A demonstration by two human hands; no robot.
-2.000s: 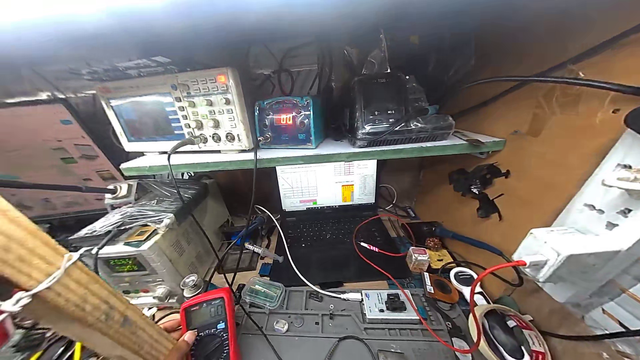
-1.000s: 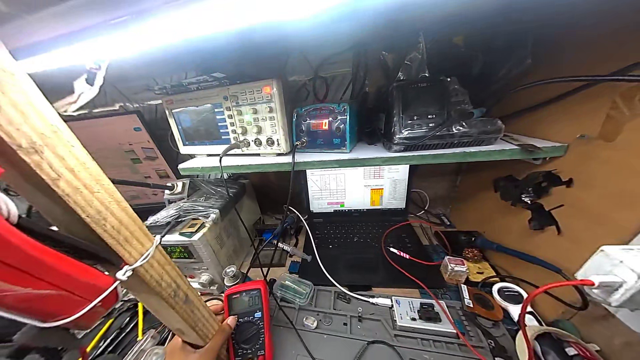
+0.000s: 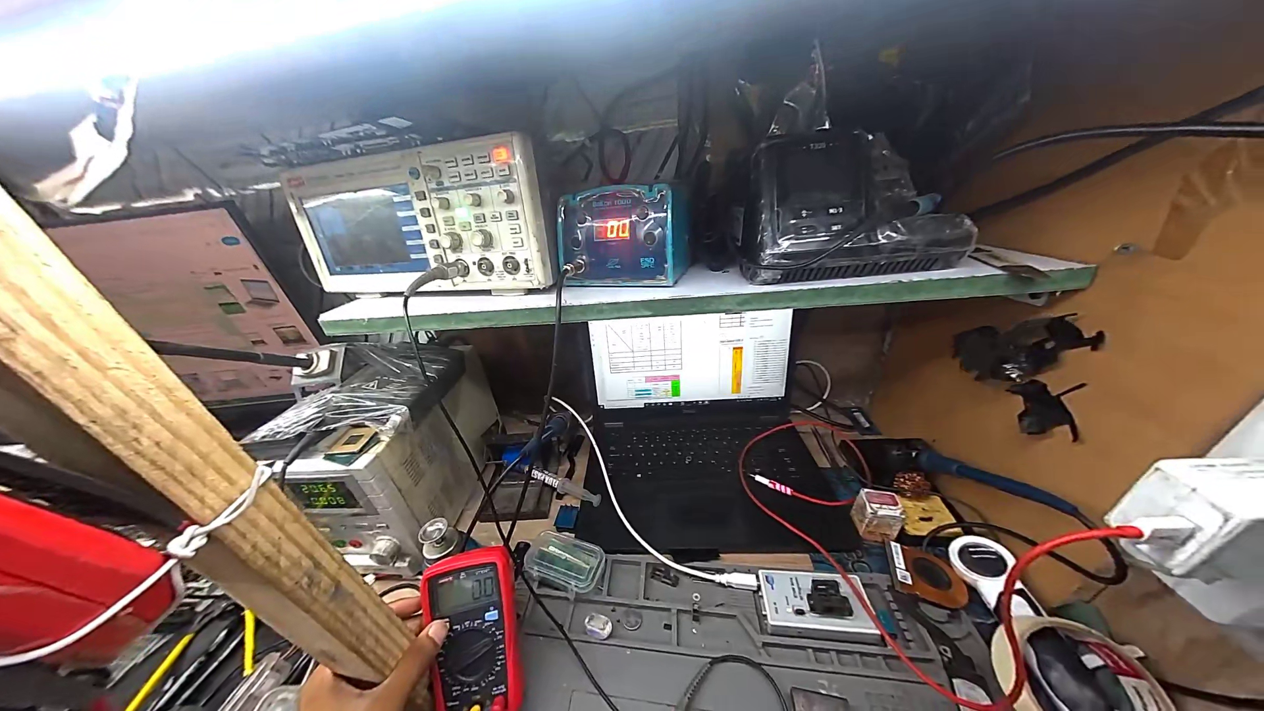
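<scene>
My left hand (image 3: 380, 681) is at the bottom, left of centre, around the left edge of a red digital multimeter (image 3: 472, 632), its thumb at the meter's side. The meter is upright and its display is lit. A wooden post (image 3: 188, 444) slants down in front, hiding part of the hand. A grey repair mat (image 3: 632, 657) lies to the right, bearing a small clear plastic box (image 3: 565, 561) and a chip programmer (image 3: 818, 604) with a white cable plugged in. Behind them stands a laptop (image 3: 691, 444), its screen lit. My right hand is not in view.
A green-edged shelf (image 3: 691, 303) holds an oscilloscope (image 3: 425, 222), a soldering station (image 3: 622, 235) and a plastic-wrapped black device (image 3: 839, 212). A bench power supply (image 3: 385, 474) stands left. Red and black cables cross the work area. A white charger (image 3: 1190, 509) and a soldering iron (image 3: 997, 479) are at right.
My left hand is now more visible at the multimeter's side than two seconds ago. The view has shifted, bringing a red object in at the left.
</scene>
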